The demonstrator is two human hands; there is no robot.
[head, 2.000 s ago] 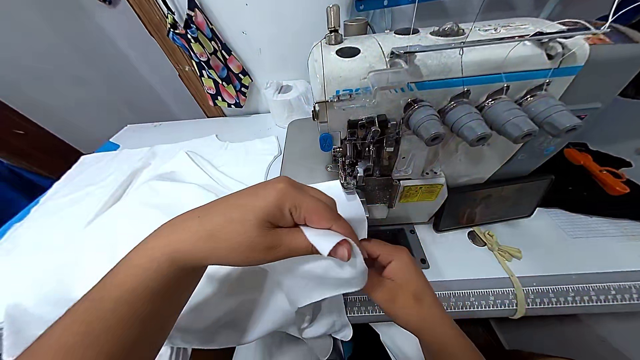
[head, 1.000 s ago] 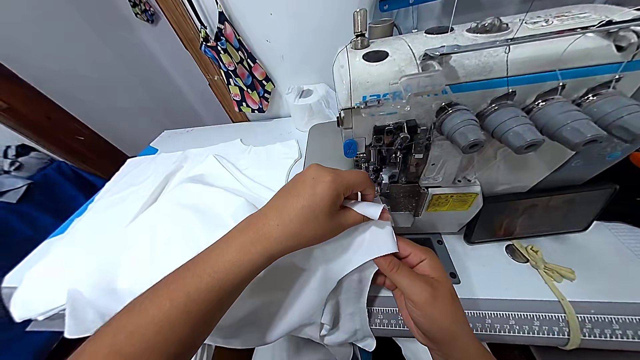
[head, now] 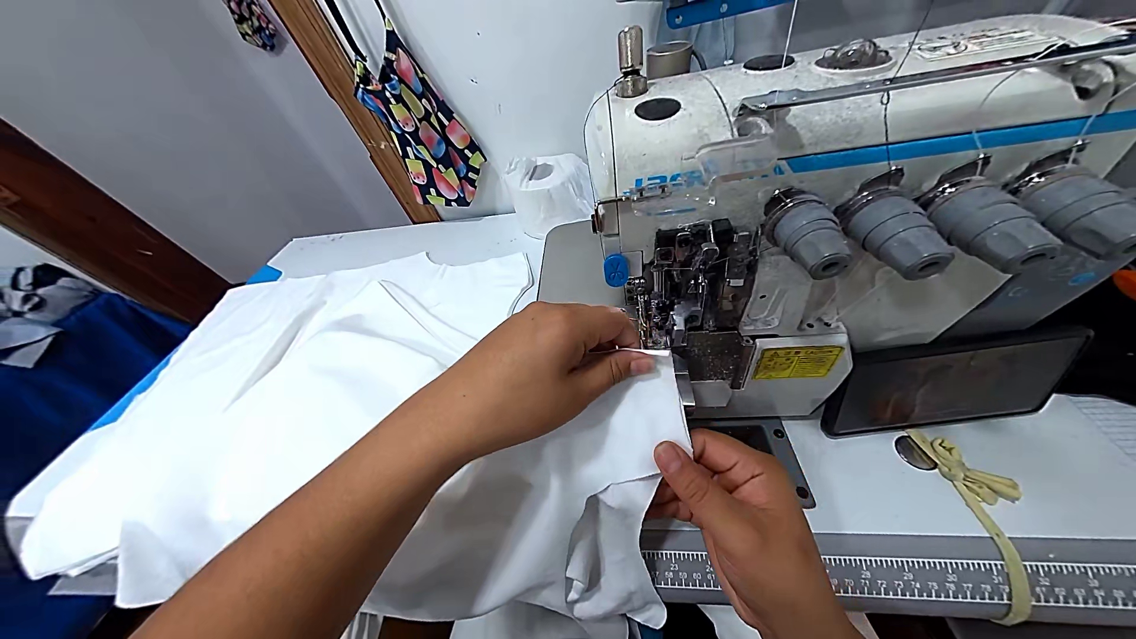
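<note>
White fabric drapes over the front edge of the table. My left hand pinches its upper edge between thumb and fingers, close beside the needle area of a white and blue overlock sewing machine. Lower down, my right hand grips the fabric's right edge between thumb and fingers. The edge runs fairly straight between both hands. More white cloth lies spread on the table to the left, partly behind my left forearm. The fingertips of my right hand are partly hidden under the fabric.
A dark flat-screened device leans by the machine's base. A yellow tie lies over the ruler strip on the table's front edge. Behind stand a white roll and a hanging patterned garment. Blue fabric is at far left.
The fabric edge, folded over at my left fingers before, now lies flat and straighter. My right hand has moved down along the edge, away from my left hand. The view has shifted left.
</note>
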